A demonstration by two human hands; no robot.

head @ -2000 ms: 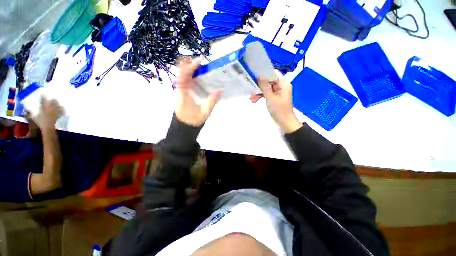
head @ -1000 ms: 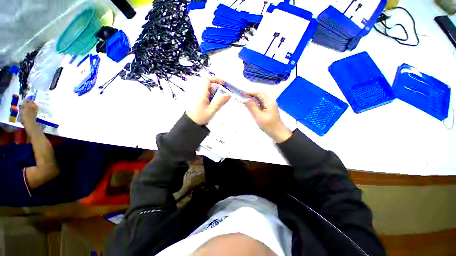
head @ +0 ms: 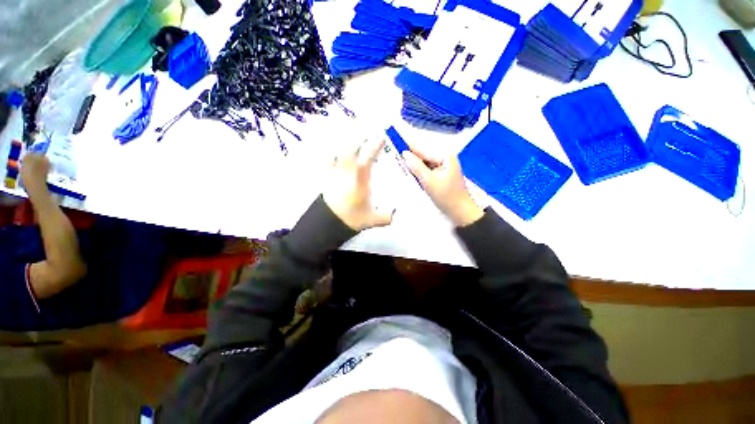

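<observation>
My right hand [head: 443, 184] holds a printed box sleeve [head: 397, 142], seen nearly edge-on as a thin blue and white strip. My left hand [head: 354, 186] is just left of it with its fingers and thumb spread. No object shows in it. Bright blue blister trays [head: 515, 168] lie right of my right hand. The stacked cards [head: 460, 62], white with blue edges and a plug picture, stand behind my right hand.
A large black cable pile [head: 269, 66] lies at back centre, with fanned blue packages [head: 372, 37] beside it. A second card stack [head: 571, 41] and a black cord loop [head: 662, 50] are at back right. A green basket [head: 122, 37] is back left. A person's arm [head: 58, 236] reaches onto the table at left.
The white and blue sleeve, first held broad between both hands, has turned edge-on in my right hand. My left hand has let go and opened. The other person's hand has moved left.
</observation>
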